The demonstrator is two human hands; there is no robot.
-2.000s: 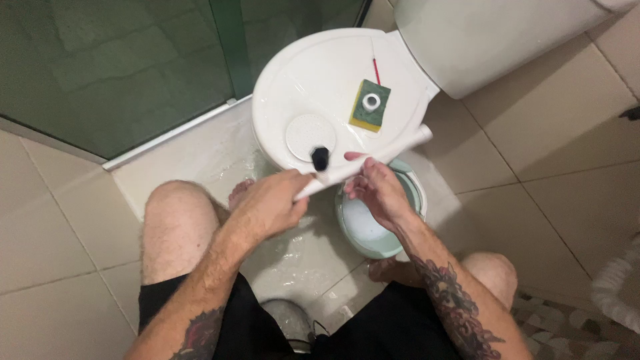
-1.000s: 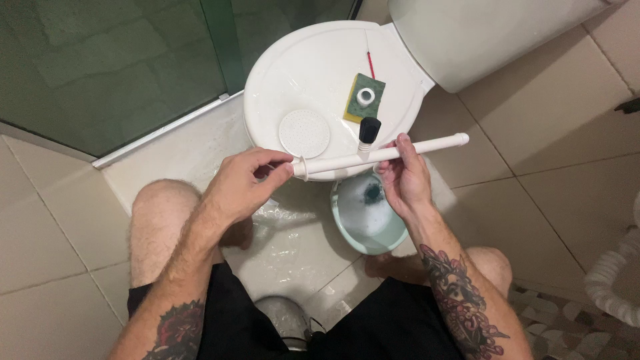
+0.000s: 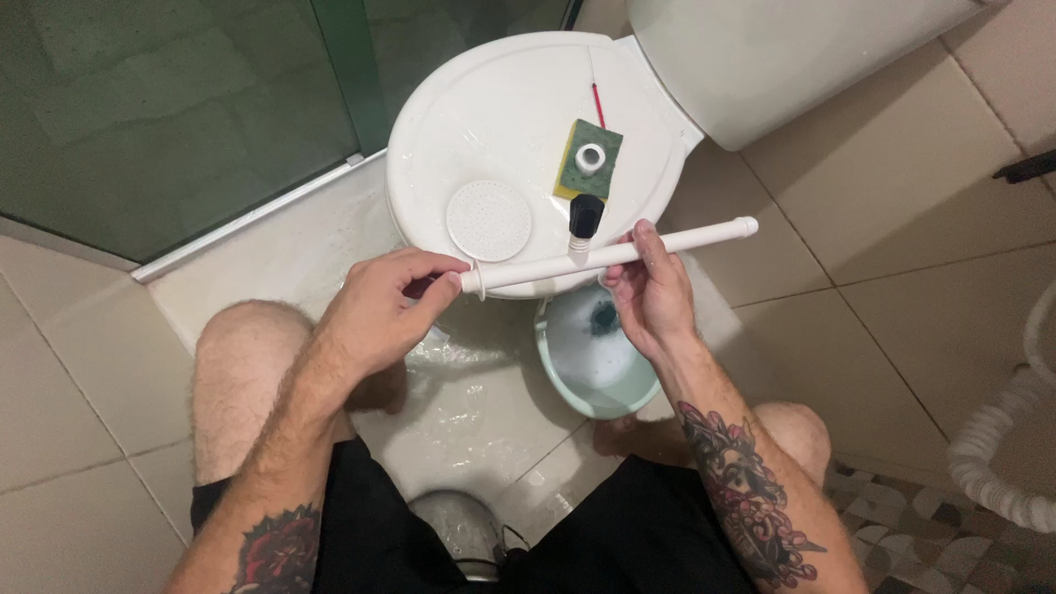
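Observation:
A white plastic pipe [image 3: 536, 268] lies across the front of the closed toilet lid, held off it by both hands. My left hand [image 3: 392, 309] pinches its flanged left end between thumb and fingers. Around its right half, my right hand [image 3: 656, 293] has its fingers and thumb closed. Just behind the pipe is a black-topped part with a white ribbed stem [image 3: 585, 219]; whether it touches the pipe is unclear. A white perforated disc [image 3: 489, 220] lies on the lid. Behind, a green and yellow sponge [image 3: 606, 183] carries a small white ring [image 3: 590, 159].
A thin red-handled tool [image 3: 598, 107] lies on the toilet lid [image 3: 495, 91]. Below the lid's edge stands a pale green bucket [image 3: 598, 400] of sudsy water. A glass shower panel [image 3: 165, 99] is at left, a white corrugated hose [image 3: 990, 454] at right. The floor is wet.
Two seconds ago my hands were closer together on the pipe, which tilted more steeply; they have moved apart along it. Since one second ago the hold looks much the same.

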